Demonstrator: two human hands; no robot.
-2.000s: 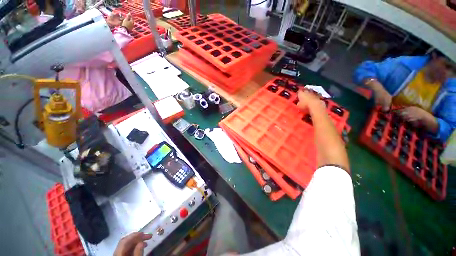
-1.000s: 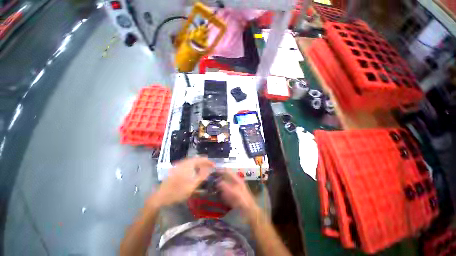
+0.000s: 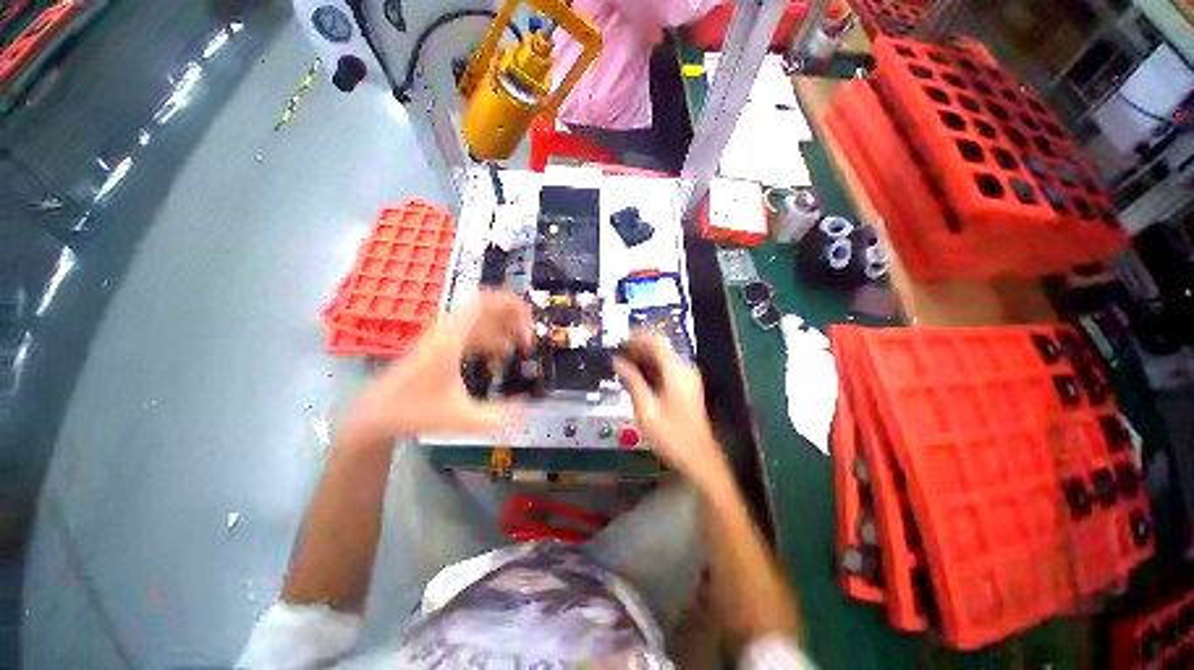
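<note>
The fixture nest (image 3: 564,318), a black block with a gold or brown centre and a pale round part, sits on the white machine deck (image 3: 661,249). A flat black plate (image 3: 568,236) lies behind it. My left hand (image 3: 439,380) is at the deck's left, thumb and fingers spread around a dark piece (image 3: 504,372), probably the long black block; blur hides whether it is gripped. My right hand (image 3: 665,399) is at the nest's right front, fingers bent beside the handheld terminal (image 3: 651,291) and partly covering it. Any small thing in its fingertips cannot be made out.
The yellow press cylinder (image 3: 508,98) is behind the deck. A small black block (image 3: 631,225) lies at the deck's upper right. A red button (image 3: 629,437) is on the front edge. Red trays (image 3: 943,458) are on the green bench; empty ones (image 3: 399,268) are at left.
My right hand has left the red trays and come to the machine. Both hands, together at the deck's front a second ago, are now apart and farther forward over the deck. The view has turned left.
</note>
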